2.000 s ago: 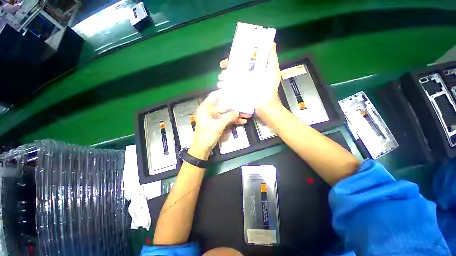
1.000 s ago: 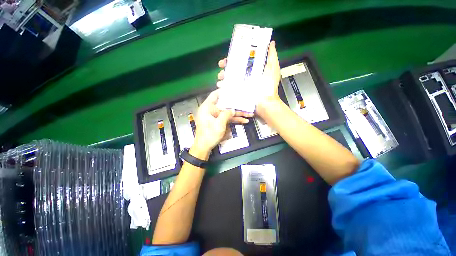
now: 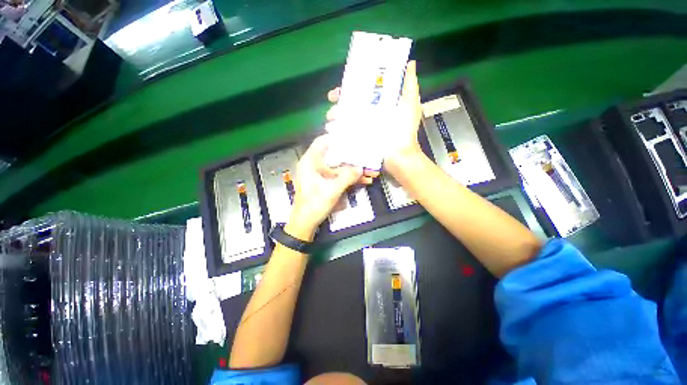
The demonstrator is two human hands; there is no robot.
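A display module (image 3: pixel 370 98) glares white above the foam tray (image 3: pixel 377 225), its dark strip with orange tip facing up. My left hand (image 3: pixel 320 180) grips its near left side; the fingertips show along the left edge. My right hand (image 3: pixel 405 124) holds its right edge. A black wristband (image 3: pixel 291 238) is on my left wrist. The tray holds several silver modules with flex cables, partly hidden by my hands. Another module (image 3: pixel 392 308) lies on the black mat (image 3: pixel 324 316), its orange tip toward the far side.
A stack of clear ribbed blister trays (image 3: pixel 120 301) stands at left, beside crumpled white cloth or paper (image 3: pixel 209 316). A bright silver frame or module (image 3: pixel 554 186) lies right of the foam tray. Phone frames (image 3: pixel 667 162) sit in a black tray at far right. A blue sleeve edge shows at lower right.
The held module has tilted slightly and its glare has varied, fading and then returning. Both hands keep their grip in nearly the same place. The blue cloth at the far right edge has shifted slightly.
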